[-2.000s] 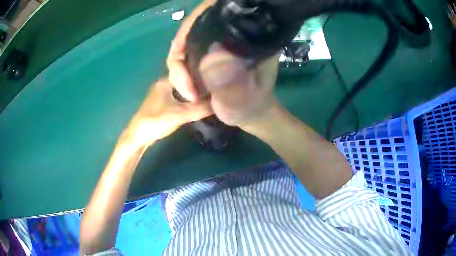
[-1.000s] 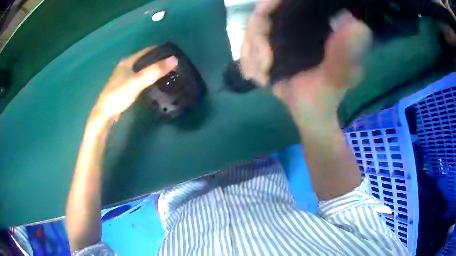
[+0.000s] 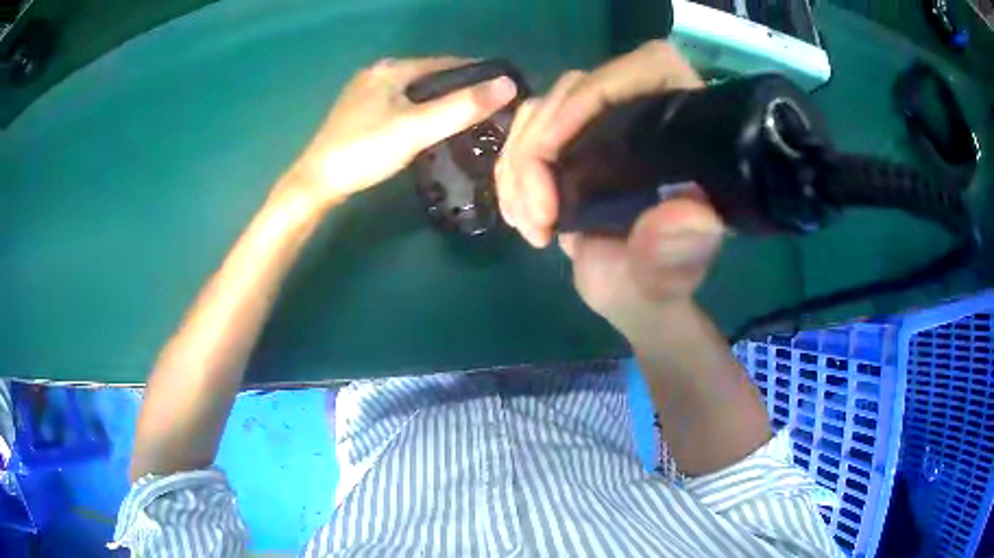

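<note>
My left hand point(image 3: 376, 131) holds a glossy black unit housing point(image 3: 463, 180) over the green bench, thumb across its upper side. The housing's detailed end faces me. My right hand point(image 3: 616, 185) is wrapped around the black electric screwdriver point(image 3: 676, 158), which lies nearly level just right of the housing. Its tip is hidden behind my right fingers, so I cannot tell if it touches the housing. A thick black cord point(image 3: 905, 185) leaves the tool's right end and curves down to the bench edge.
A white-edged screw feeder point(image 3: 752, 44) stands on the green bench point(image 3: 142, 218) at the upper right. A dark loop-like part point(image 3: 937, 114) lies at the far right. A dark object point(image 3: 22, 55) is at the far left. Blue perforated crates point(image 3: 817, 403) stand beside my lap on the right.
The screwdriver has swung from upright near the feeder to nearly level beside the housing. My left hand and the housing now appear further right and higher. The feeder also appears further right.
</note>
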